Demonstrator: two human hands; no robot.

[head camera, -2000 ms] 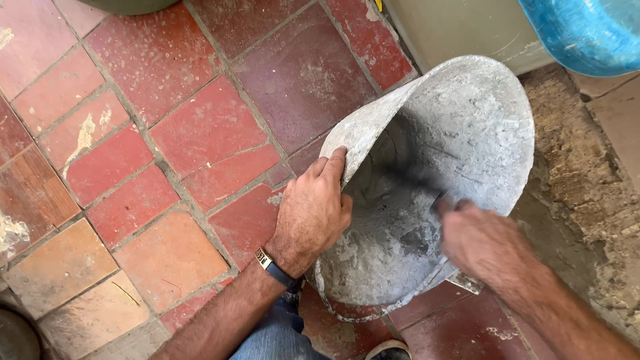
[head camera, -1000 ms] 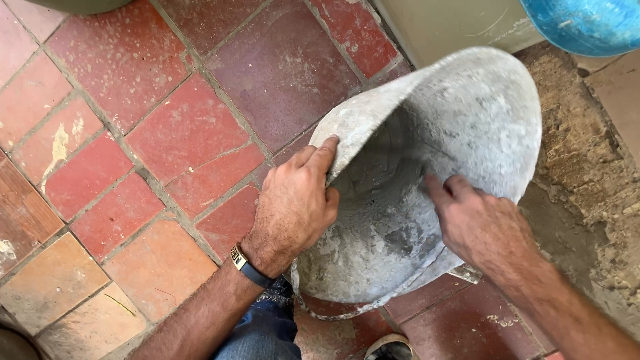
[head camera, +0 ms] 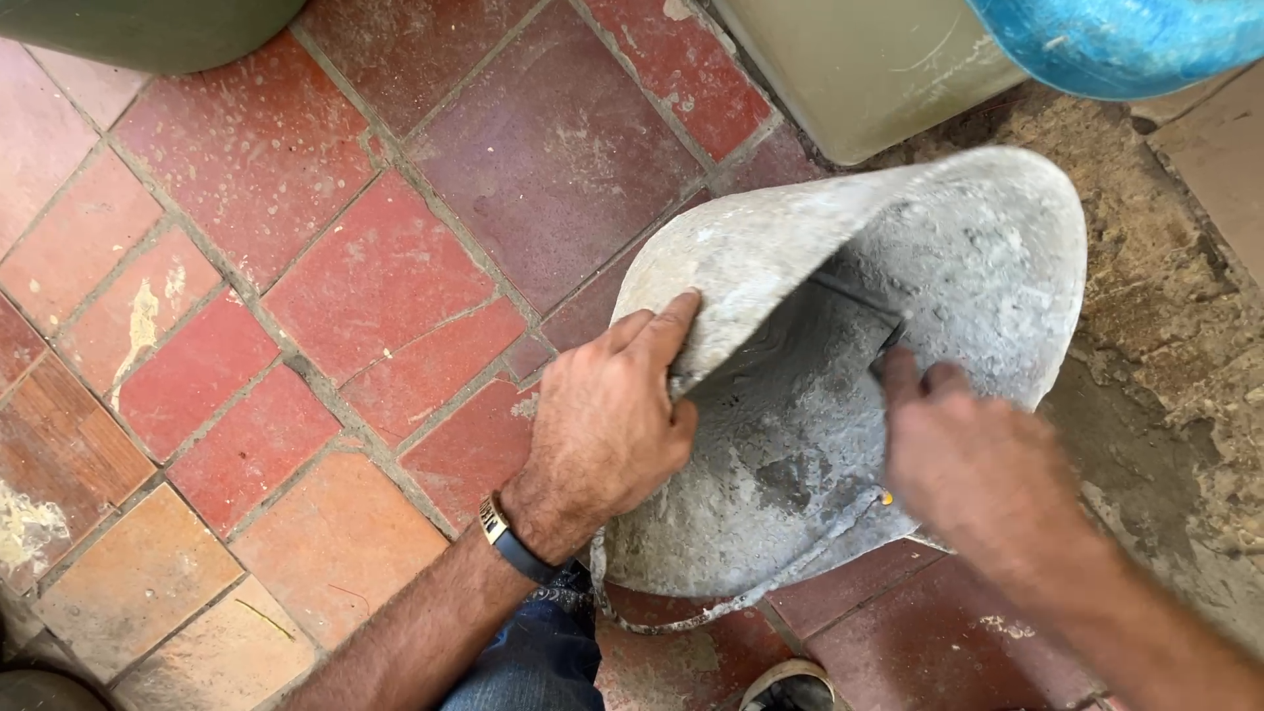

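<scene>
A flexible bucket (head camera: 997,247), coated in grey cement, leans tilted on the floor with its mouth toward me. My left hand (head camera: 617,415) grips its rim on the left side and bends the wall inward. In my right hand (head camera: 973,464), slightly blurred, is the dark handle of a trowel (head camera: 894,334); its blade is mostly hidden inside the bucket, against the wet grey mortar (head camera: 790,346). A cement-crusted rope handle (head camera: 780,583) hangs along the near rim.
Red and orange floor tiles (head camera: 385,286) surround the bucket. A greenish container (head camera: 859,69) and a blue basin (head camera: 1136,39) stand at the upper right, a dark green tub (head camera: 158,30) at the upper left. Rough broken floor (head camera: 1136,237) lies right. My shoe (head camera: 790,686) is below the bucket.
My left hand has pulled the bucket's rim further over, narrowing its mouth. My right hand has moved about inside the mouth with the tool.
</scene>
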